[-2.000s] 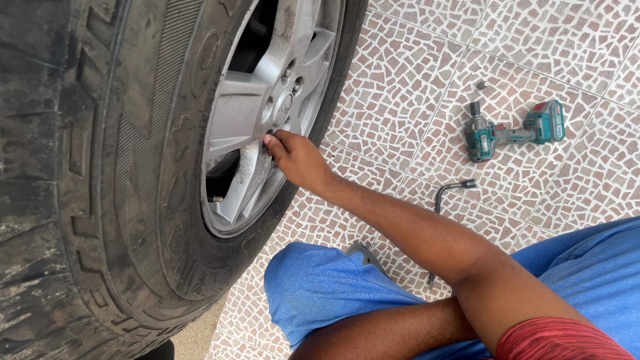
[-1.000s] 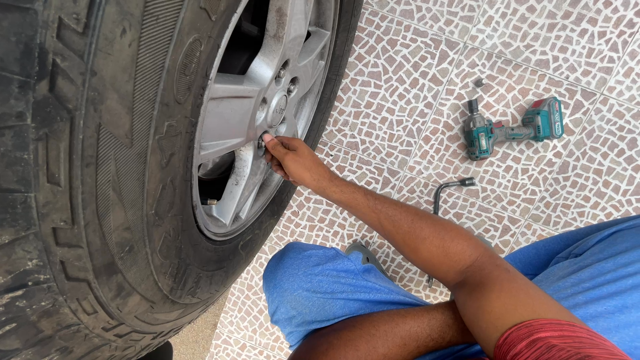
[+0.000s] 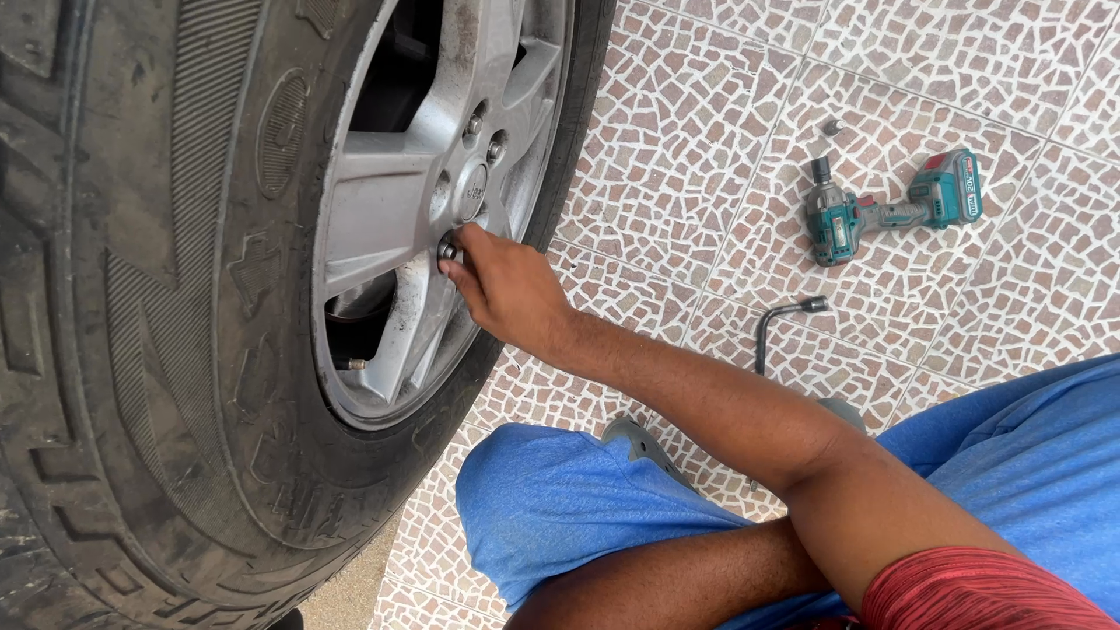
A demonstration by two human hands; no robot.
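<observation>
My right hand (image 3: 516,289) reaches across from the lower right. Its thumb and index finger pinch a metal lug nut (image 3: 448,251) at a hole beside the hub cap (image 3: 473,191) of a silver alloy wheel (image 3: 376,179). Part of the nut shows between the fingertips. Other lug nuts (image 3: 495,150) sit in recesses above the hub cap. A large black tyre (image 3: 184,350) surrounds the rim. My left hand is not visible; bare skin (image 3: 656,564) shows at the bottom, below my reaching arm.
A teal cordless impact wrench (image 3: 884,213) with a black socket lies on the mosaic-tiled floor (image 3: 674,157). Close to its socket is a small metal piece (image 3: 833,127). A bent lug wrench (image 3: 774,324) lies nearer, partly behind my forearm. My blue-clothed knee (image 3: 569,499) is beside the tyre.
My right hand stays at the same lug hole, with its fingers shifting slightly around the nut. The tools on the floor have not moved.
</observation>
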